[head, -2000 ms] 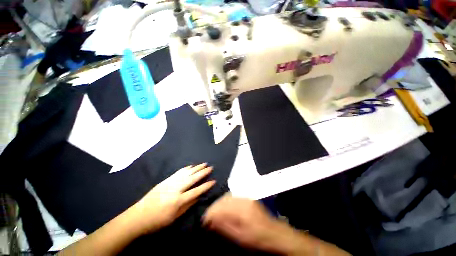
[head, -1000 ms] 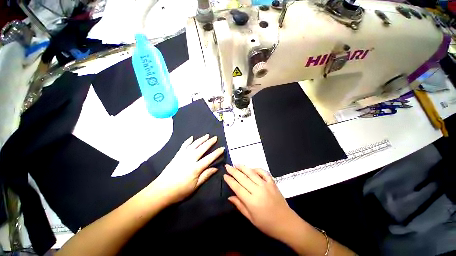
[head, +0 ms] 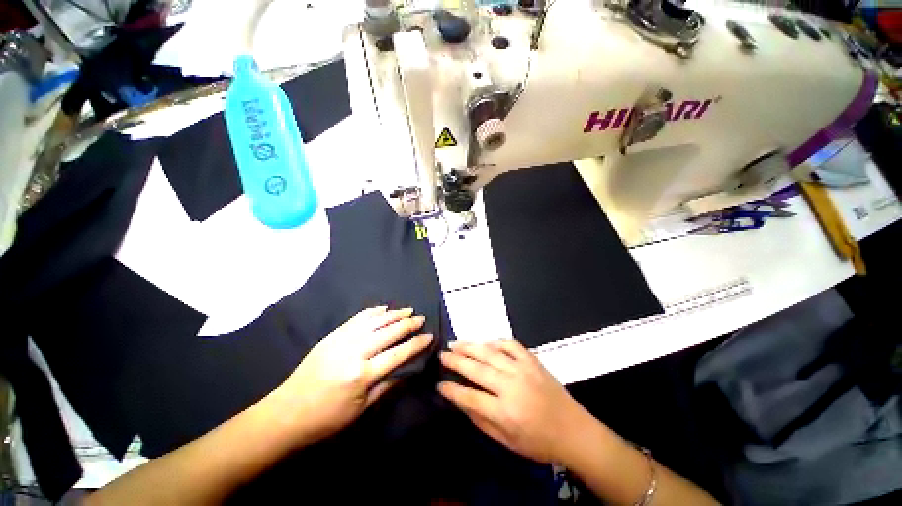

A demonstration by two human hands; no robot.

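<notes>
A large black fabric piece (head: 247,366) spreads left of the needle and over the table's front edge. Its right edge runs from the presser foot (head: 425,212) towards me. My left hand (head: 356,366) lies on the black fabric with the fingers pointing right. My right hand (head: 504,390) is at the fabric's right edge, its fingertips on the cloth close to my left fingertips. The fingertips partly hide the cloth edge, and I cannot tell whether they pinch it. The white sewing machine (head: 633,109) stands above.
A black rectangular panel (head: 564,257) lies right of the needle. Thread snips (head: 742,214) and a yellow strip (head: 833,227) lie further right. A blue lamp head (head: 270,153) hangs over the left side. Grey fabric (head: 801,395) is below right.
Since one second ago both hands have moved slightly towards me along the cloth edge. Two seconds ago my right hand was lower and blurred; its fingers now lie on the cloth edge.
</notes>
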